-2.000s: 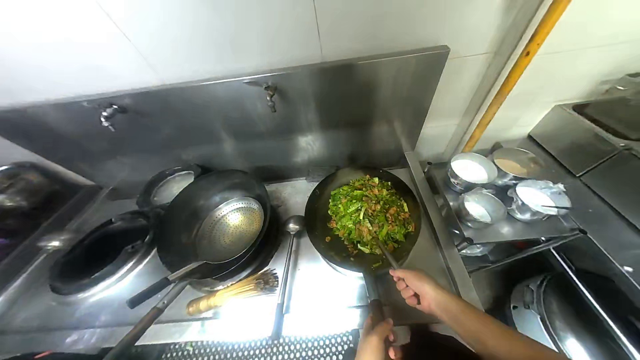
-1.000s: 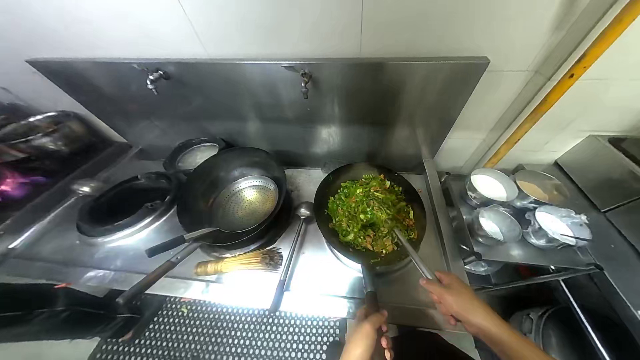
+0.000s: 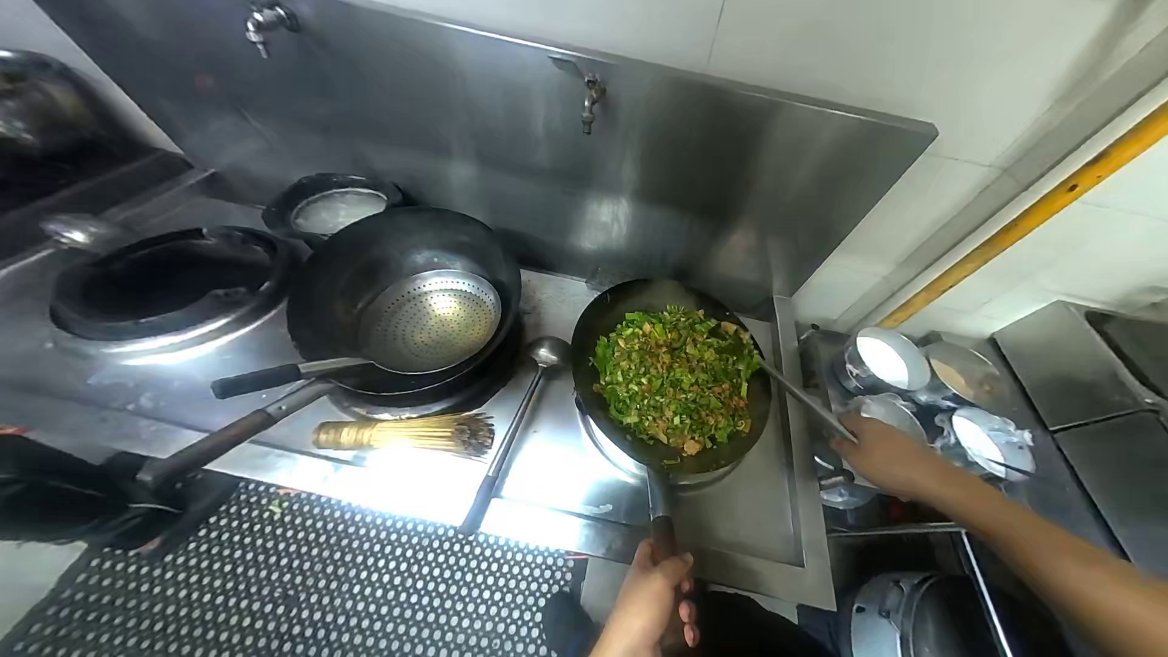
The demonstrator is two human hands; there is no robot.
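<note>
A dark wok (image 3: 630, 438) rests on the right burner, holding chopped green vegetables with small brown pieces (image 3: 675, 379). My left hand (image 3: 652, 593) grips the wok's handle (image 3: 662, 529) at the bottom of the view. Up at the right, my right hand (image 3: 881, 452) holds the metal shaft of a long-handled cooking utensil (image 3: 808, 400). Its far end meets the food at the wok's right side, and its head cannot be made out.
Left of the wok lie a metal ladle (image 3: 516, 424) and a bamboo wok brush (image 3: 406, 433). Beyond them, a larger wok (image 3: 365, 265) holds a perforated strainer (image 3: 433, 324). Bowls of ingredients (image 3: 885, 360) stand at the right. Taps (image 3: 591, 100) project from the steel backsplash (image 3: 712, 173).
The utensil in my right hand has moved from the wok's lower right part to its right rim. My left hand stays on the handle. The food looks more spread out. The view has shifted.
</note>
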